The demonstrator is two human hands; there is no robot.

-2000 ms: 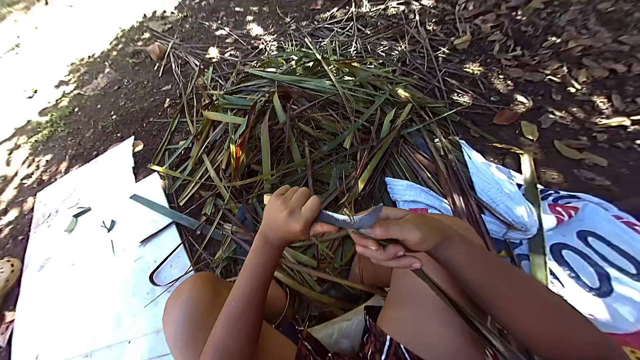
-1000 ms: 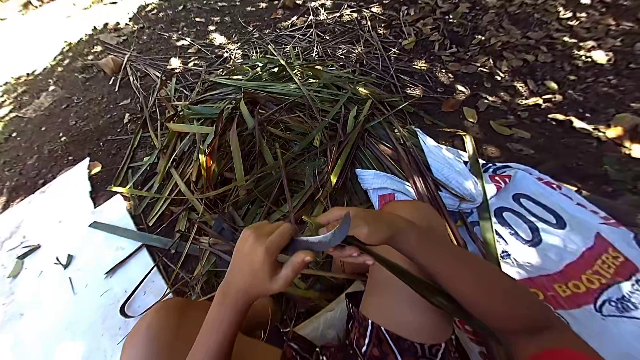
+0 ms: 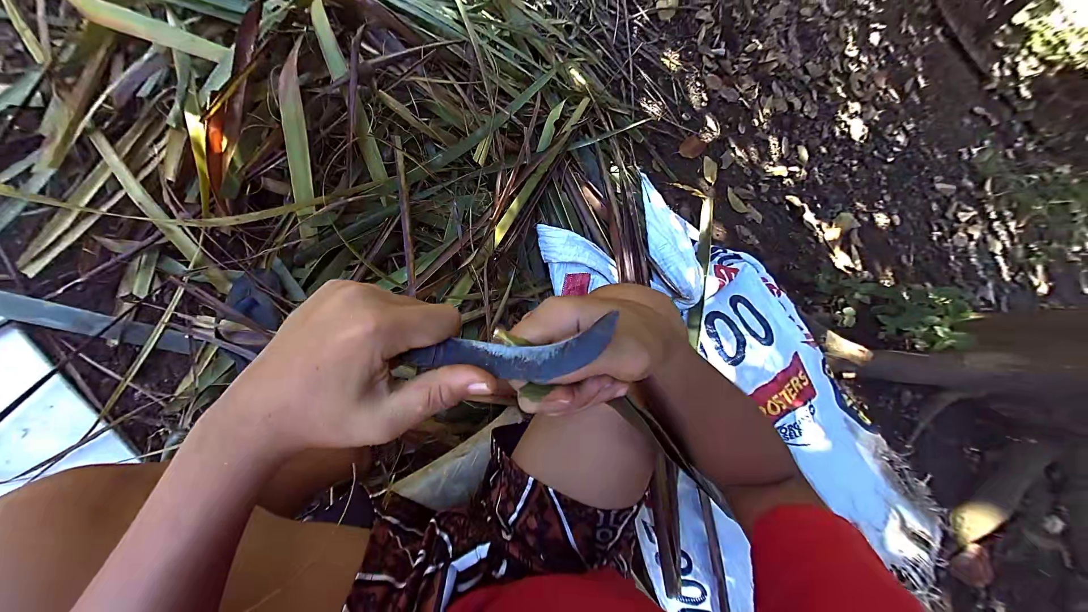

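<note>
My left hand (image 3: pixel 365 365) is closed around the handle end of a curved, dark metal blade (image 3: pixel 531 359), its thumb lying along the lower edge. The blade's hooked tip points right and crosses in front of my right hand (image 3: pixel 595 348). That hand grips a long green leaf strip (image 3: pixel 537 391), whose short end shows beside the blade; the rest trails down to the right under my forearm. How the blade's edge meets the strip is hidden by the fingers. Both hands are close together above my right knee.
A large heap of cut long leaves (image 3: pixel 297 153) covers the ground ahead. To the right lies a printed woven sack (image 3: pixel 748 374) with leaf strips across it. A white sheet (image 3: pixel 51 416) is at the left edge. Dry leaf litter (image 3: pixel 782 136) and a branch (image 3: pixel 952 370) lie beyond the sack.
The view has swung to the right. Both hands still hold the blade and the strip close together; the blade's hooked tip now lies across the front of my right hand.
</note>
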